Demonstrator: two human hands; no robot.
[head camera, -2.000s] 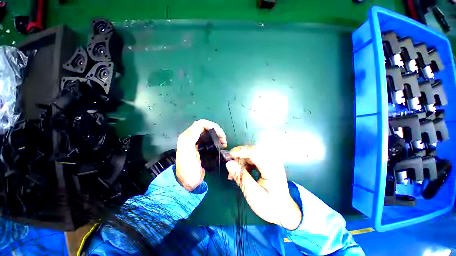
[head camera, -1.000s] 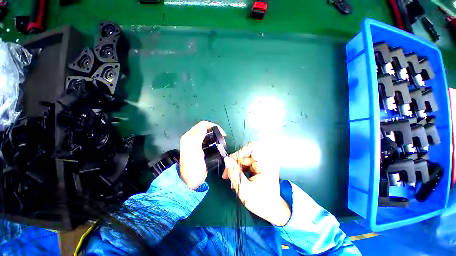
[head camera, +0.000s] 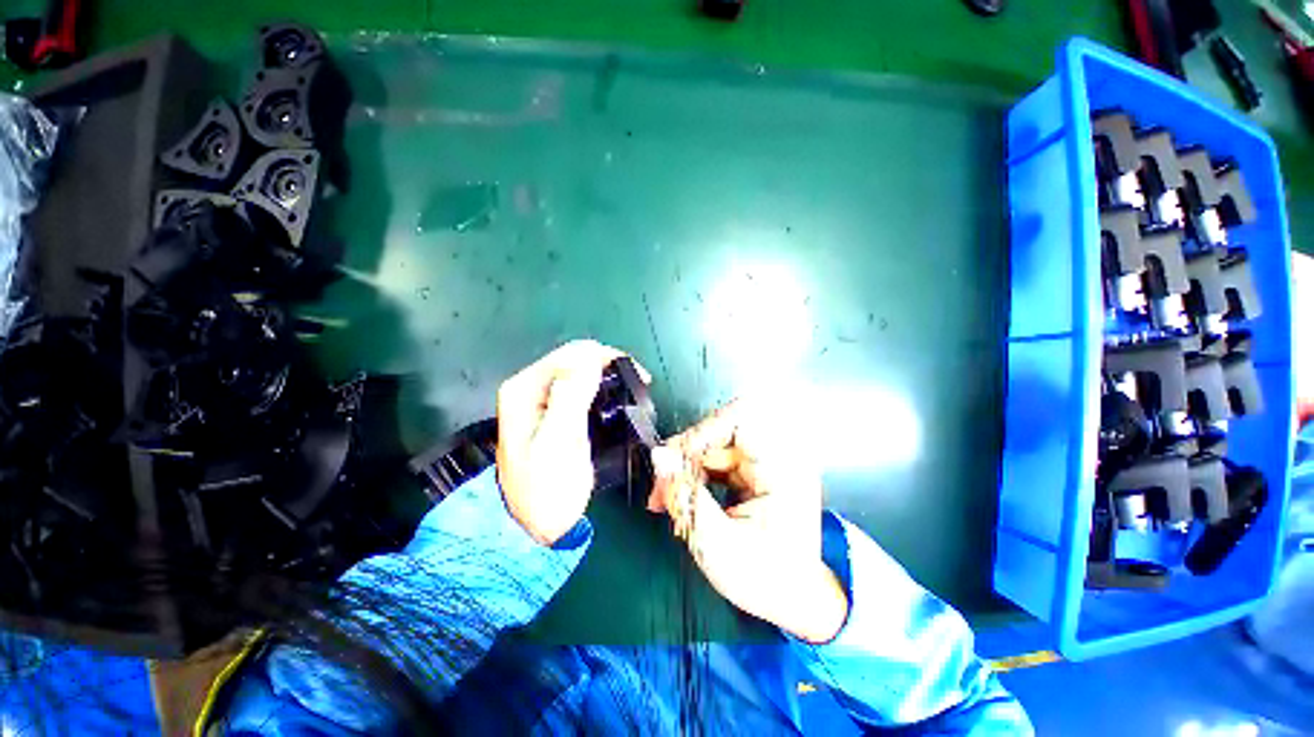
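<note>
My left hand (head camera: 551, 444) is bare and closed around a black plastic part (head camera: 623, 421) over the green work surface, in front of my lap. My right hand (head camera: 752, 504) touches the part's right edge with thumb and fingertips pinched together. A small dark thing seems to lie at these fingertips; it is too small and overexposed to tell what it is. Thin dark hair-like strands cross in front of my right hand. Another black ribbed part (head camera: 458, 458) lies just left of my left hand, partly hidden by it.
A black tray (head camera: 104, 184) at left holds a tangled pile of black mouldings; triangular flange pieces (head camera: 277, 179) lie at its upper right. Clear plastic (head camera: 20, 195) is at the far left. A blue crate (head camera: 1048, 360) with rows of black parts stands at right. Red-and-black tools lie beyond.
Both hands keep nearly the same hold on the black part, with slight shifts of the fingers. The whole view has shifted a little with the camera.
</note>
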